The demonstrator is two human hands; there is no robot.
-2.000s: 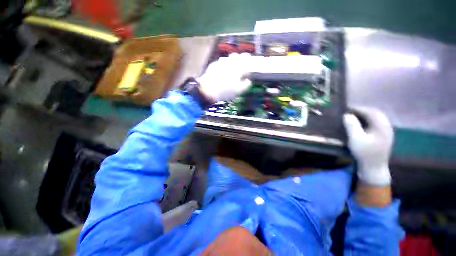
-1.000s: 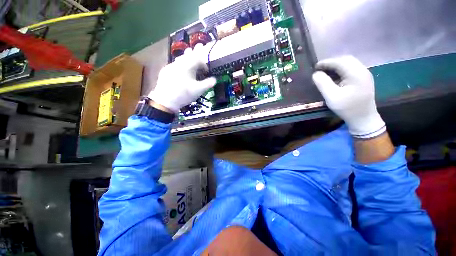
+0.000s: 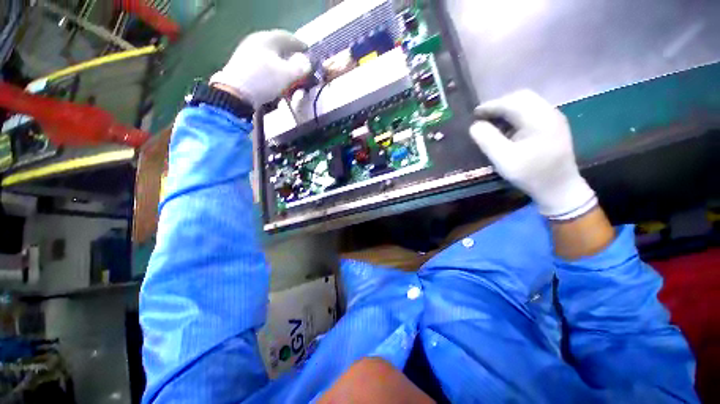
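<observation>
A green circuit board [image 3: 359,158] lies in a black carrier [image 3: 466,134] with a metal front edge. A long silver heatsink bar [image 3: 355,91] crosses it, with a thin dark loop over it and a finned heatsink [image 3: 347,28] behind. My left hand [image 3: 268,67], white-gloved, is at the board's rear left corner over the inductors, fingers bent down; whether it grips a part is hidden. My right hand [image 3: 529,150], white-gloved, rests at the carrier's right edge near the front corner, thumb and fingers curled around the rim.
A cardboard box [image 3: 150,189] is mostly hidden behind my left sleeve. A shiny metal sheet [image 3: 584,47] lies right of the carrier on green matting [image 3: 616,122]. Red material and yellow curved edges are at the far left. A white AGV sign [image 3: 300,323] is below the bench.
My left hand has moved from the board's front left area back to its rear left corner, uncovering the front left parts. My right hand stays at the carrier's right edge. The view has shifted.
</observation>
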